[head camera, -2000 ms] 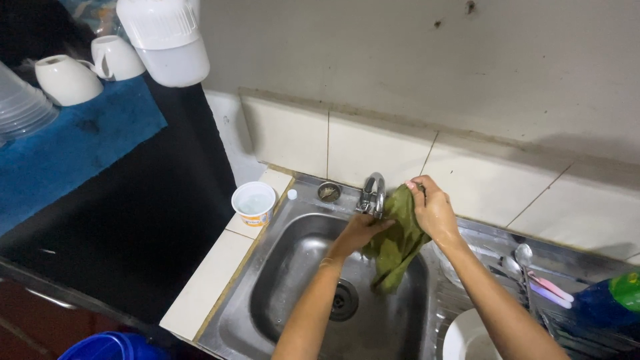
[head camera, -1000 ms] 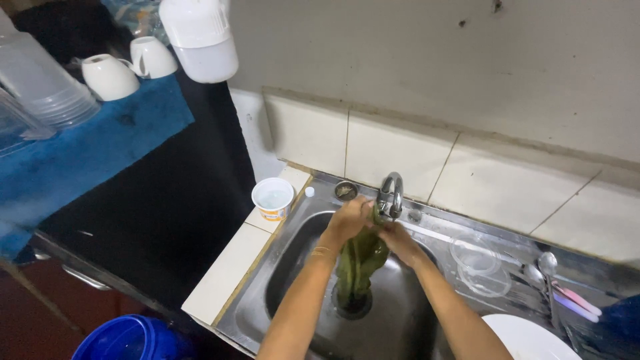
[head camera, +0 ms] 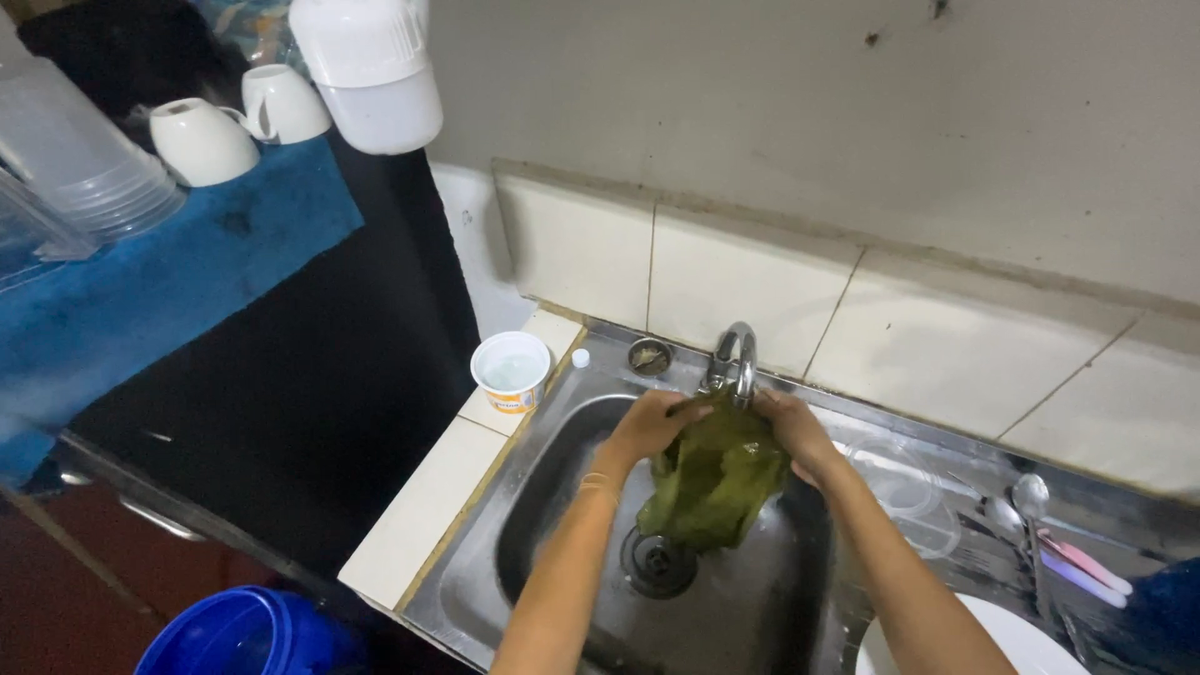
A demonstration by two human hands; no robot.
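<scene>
A wet olive-green cloth [head camera: 717, 478] hangs spread between my two hands, over the stainless steel sink [head camera: 741, 619] and just below the chrome faucet [head camera: 738, 361]. My left hand [head camera: 656, 422] grips its upper left edge, and my right hand [head camera: 792, 427] has hold of the upper right side. The top of the cloth lies right at the spout, and whether water runs is hard to tell. The cloth's lower end hangs beside the sink drain [head camera: 659, 562]. Some of my fingers are hidden by the cloth.
A white tub [head camera: 511, 370] stands on the tiled ledge left of the sink. On the drainboard at right lie clear plastic lids [head camera: 895, 487], spoons [head camera: 1030, 497], pink and purple handles [head camera: 1087, 567] and a white plate [head camera: 984, 637]. A blue bucket [head camera: 244, 633] stands lower left.
The cloth, bunched between my hands one second ago, is now spread wider below the faucet. My hands have moved apart, both still holding it.
</scene>
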